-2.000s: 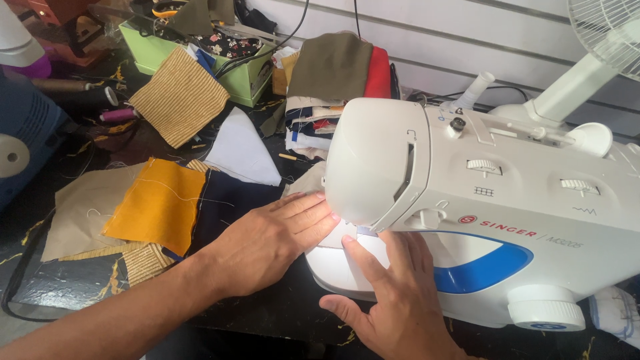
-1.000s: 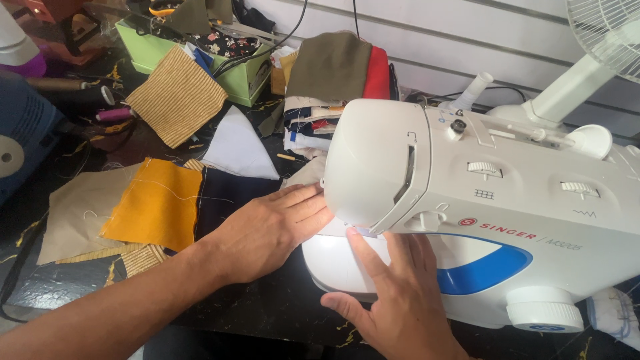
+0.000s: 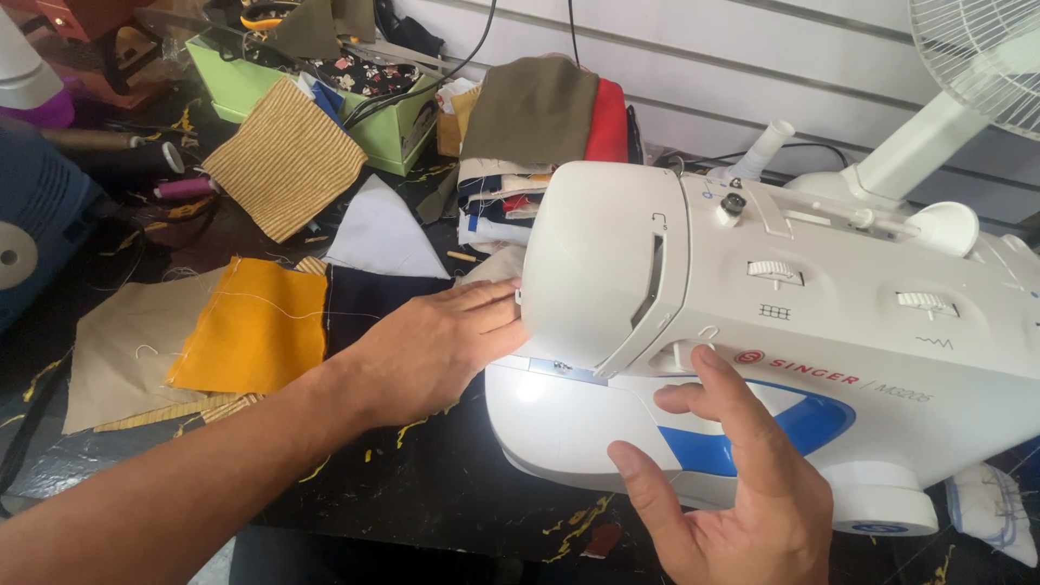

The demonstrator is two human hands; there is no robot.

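A white Singer sewing machine (image 3: 617, 244) stands at the right, its lamp lighting the free arm bed. My left hand (image 3: 443, 345) reaches to the left side of the machine head, fingertips partly hidden behind it. Pale fabric (image 3: 500, 268) lies just beyond those fingers; whether they hold it cannot be told. My right hand (image 3: 739, 463) is raised in front of the machine, thumb and index finger apart, nothing between them; its index fingertip is near the reverse lever (image 3: 691, 355). The presser foot area is mostly hidden by the machine head.
Mustard (image 3: 260, 325) and beige fabric pieces (image 3: 122, 341) lie at the left, beside dark fabric (image 3: 366, 301). Behind are a striped piece (image 3: 284, 158), a white piece (image 3: 382, 231), a green box (image 3: 398, 138) and a stack of folded fabric (image 3: 528, 106). A fan (image 3: 918, 154) stands behind the machine.
My right hand has lifted off the machine bed beside the needle area and moved right, its fingers spreading. My left hand remains beside the machine head.
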